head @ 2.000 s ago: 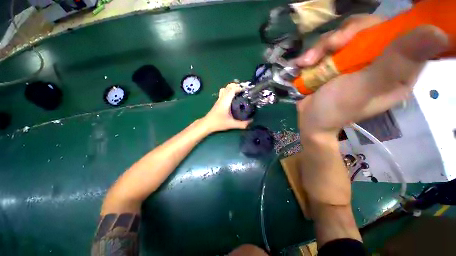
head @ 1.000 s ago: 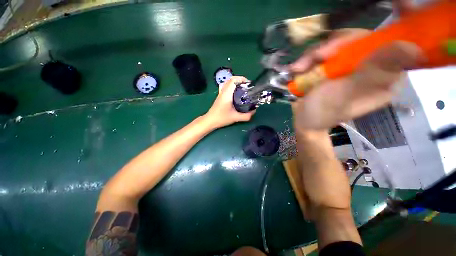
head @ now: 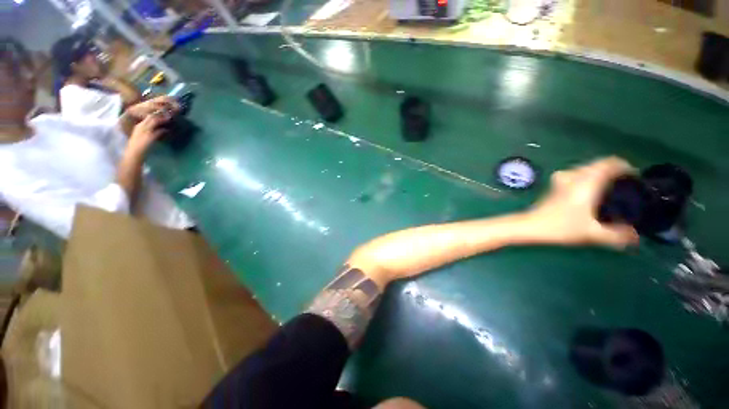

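My left hand (head: 587, 204) is at the right of the view, blurred, with its fingers around a black cylindrical housing (head: 622, 201). Another black housing (head: 670, 192) is right beside it; I cannot tell whether they touch. A further black housing (head: 631, 359) lies on the green belt at the lower right. A pale round inner part with a black rim (head: 515, 172) lies on the belt left of my hand. My right hand and the orange screwdriver are out of the picture. A blurred silvery metal part (head: 703, 279) shows at the right edge.
Black housings (head: 415, 119) stand or lie farther left on the green conveyor belt (head: 320, 184). Two people in white tops are at the left; one person's hands (head: 152, 116) are over dark parts. A large cardboard box (head: 152, 311) is at the lower left. A shelf (head: 591, 28) runs along the back.
The view has swung left, showing the people and cardboard box. My right hand and the orange screwdriver have left the picture. My left hand still holds a black housing, now without the screwdriver nose visibly on it.
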